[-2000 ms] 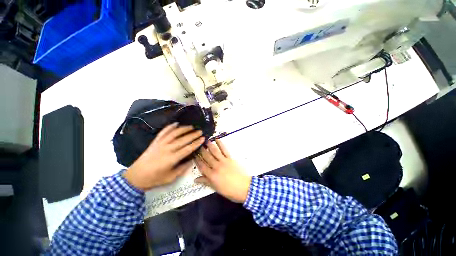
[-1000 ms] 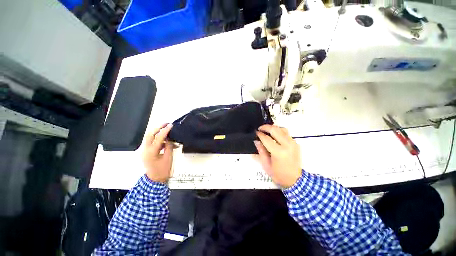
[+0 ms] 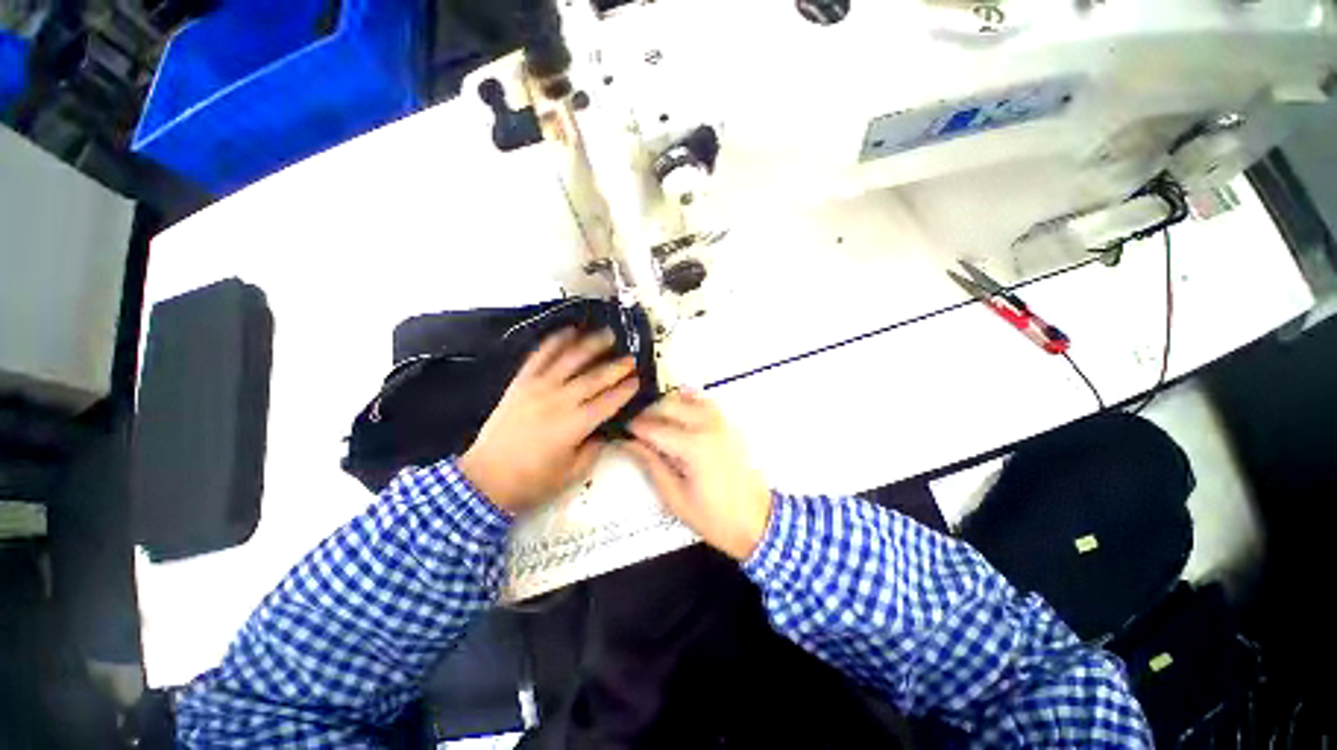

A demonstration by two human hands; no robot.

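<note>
A black fabric workpiece (image 3: 469, 374) with thin pale lines along its edges lies on the white table, its right end at the presser foot (image 3: 634, 301) of the sewing machine (image 3: 821, 161). My left hand (image 3: 554, 418) lies on top of it with fingers spread, pressing it down. My right hand (image 3: 701, 466) is at its lower right edge, with the fingertips on the edge near the foot. A thin black tape (image 3: 836, 349) runs from the right across the table to my right fingertips. The needle is too small to tell.
Red-handled snips (image 3: 1015, 311) lie open right of the needle area. A long black case (image 3: 203, 418) lies at the table's left. A blue bin (image 3: 271, 95) stands behind the table. Black panels (image 3: 1092, 498) with yellow stickers are stacked at the lower right. Printed ruler marks run along the front edge.
Since a second ago my left hand has moved from the workpiece's left end onto its top near the foot. My right hand has closed in at the edge. The workpiece has turned, and the view has shifted.
</note>
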